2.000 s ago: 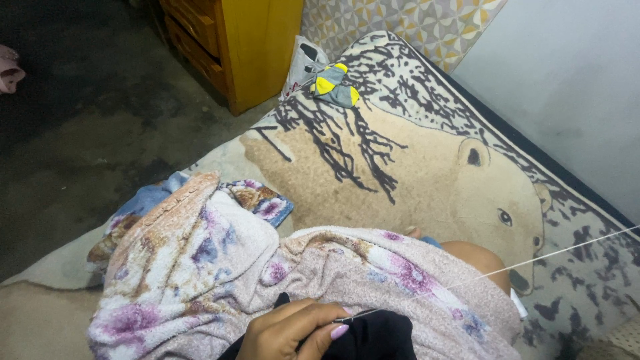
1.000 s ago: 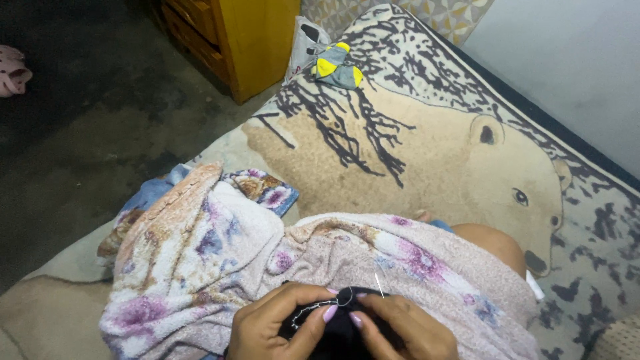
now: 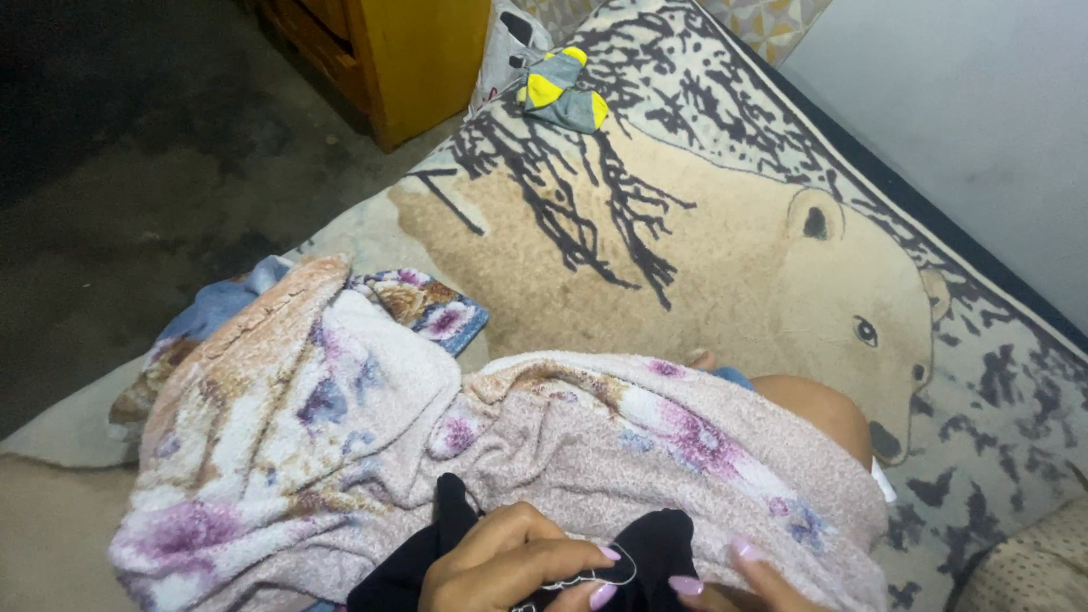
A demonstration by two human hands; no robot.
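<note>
Black cloth (image 3: 659, 544) lies over the lap at the bottom of the head view. My left hand (image 3: 518, 565) pinches it between thumb and fingers, where a row of pale stitches shows. A loop of white thread (image 3: 631, 565) curls out beside those fingertips. Right of the cloth, my right hand (image 3: 748, 578) has its thumb and finger apart; nothing is visible between them, and its lower part is cut off by the frame. No needle can be made out. A floral towel (image 3: 544, 450) covers the lap beneath the cloth.
A blanket with a polar bear pattern (image 3: 722, 280) covers the bed. Grey and yellow socks (image 3: 565, 93) lie at its far corner beside a plastic bag (image 3: 510, 47). A wooden drawer unit (image 3: 425, 68) stands beyond, on the dark floor (image 3: 195, 170). A pale wall (image 3: 960, 127) borders the right.
Two seconds ago a long white thread stretched off to the right; one second ago both hands were together at the cloth. Now my right hand is apart from it, to the right.
</note>
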